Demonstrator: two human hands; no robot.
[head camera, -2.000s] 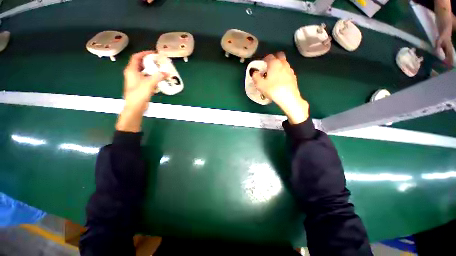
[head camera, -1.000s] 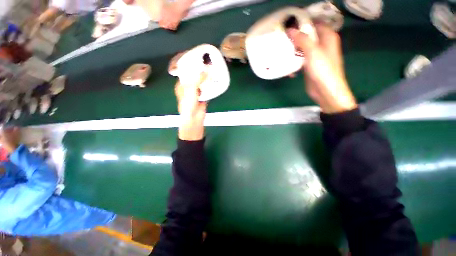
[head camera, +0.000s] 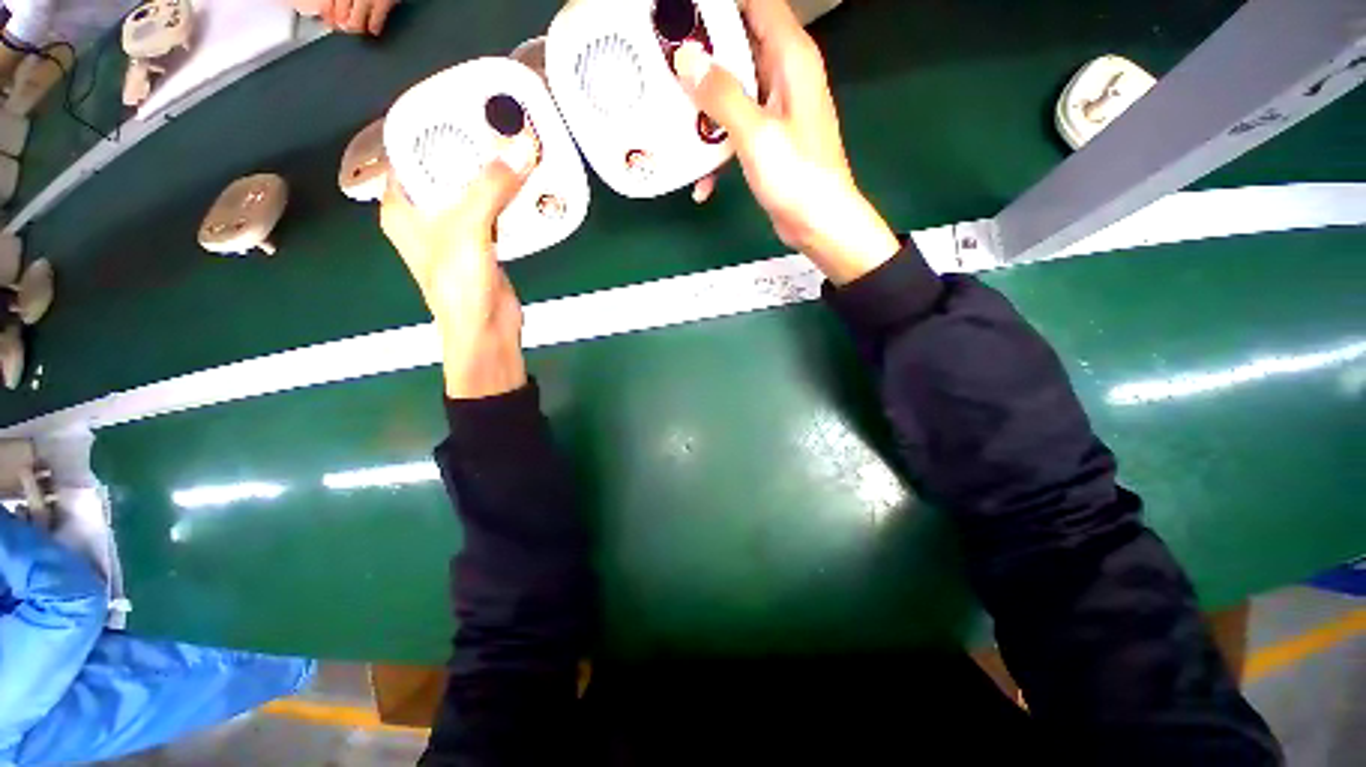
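Note:
My left hand (head camera: 457, 247) holds an off-white rounded plug-in unit (head camera: 450, 113), its front towards me, with a dark round window, a slotted grille and a small button. My thumb lies on its front just below the window. My right hand (head camera: 779, 143) holds a second such unit (head camera: 607, 128), higher and to the right, with my thumb on its front beside the buttons. The top of this unit reaches the picture's upper edge. The two units are side by side, over the green belt. Both windows look dark. Their backs are hidden.
More units lie on the dark green belt (head camera: 779, 225), at left (head camera: 244, 214) and at right (head camera: 1104, 102). A pale rail (head camera: 644, 307) borders the glossy worktop (head camera: 704, 495). A grey metal post (head camera: 1184, 128) slants in at right. A person's blue sleeve (head camera: 60, 629) is at lower left; another hand (head camera: 357, 15) is at the top.
Both hands first lifted a unit from low over the belt. Since then the units have come side by side, fronts towards me, and appear further left and higher. The view has shifted.

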